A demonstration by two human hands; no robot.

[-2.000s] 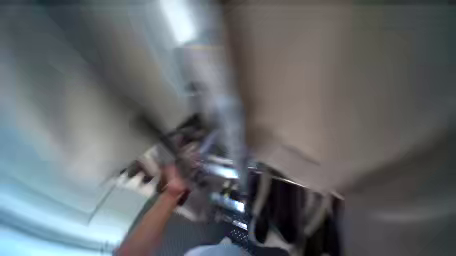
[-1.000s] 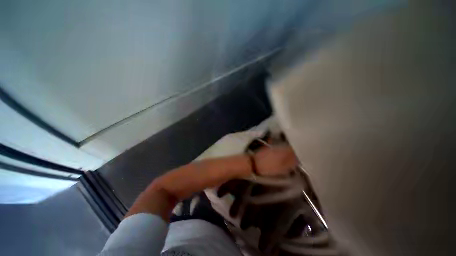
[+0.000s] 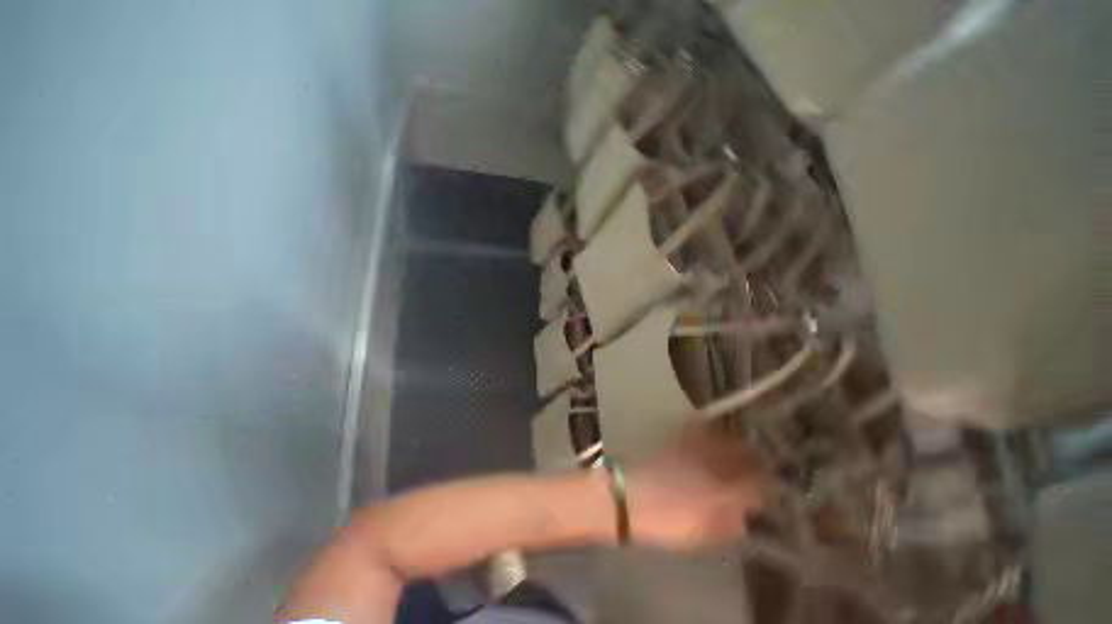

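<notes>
Cream handbags (image 3: pixel 628 354) with dark brown open insides and pale handles (image 3: pixel 762 390) hang in a tight row from the upper middle down to the lower right. A second row of cream bags (image 3: pixel 555 366) shows lower down, beside the floor. My left hand (image 3: pixel 701 494), with a band at the wrist, reaches in from the lower left to the bags. Its fingers are blurred against the handles and brown insides, so its grip cannot be made out. My right hand is not in view.
A pale wall (image 3: pixel 183 280) fills the left side, with a light edge strip at its foot. Dark textured floor (image 3: pixel 457 366) lies between wall and bags. Large beige bag panels (image 3: pixel 976 219) are very close at the right.
The view has turned, and the bag row now runs up through the middle. My left arm still reaches to the bags, with the hand lower in view. The doorway-like grooves at the left are gone.
</notes>
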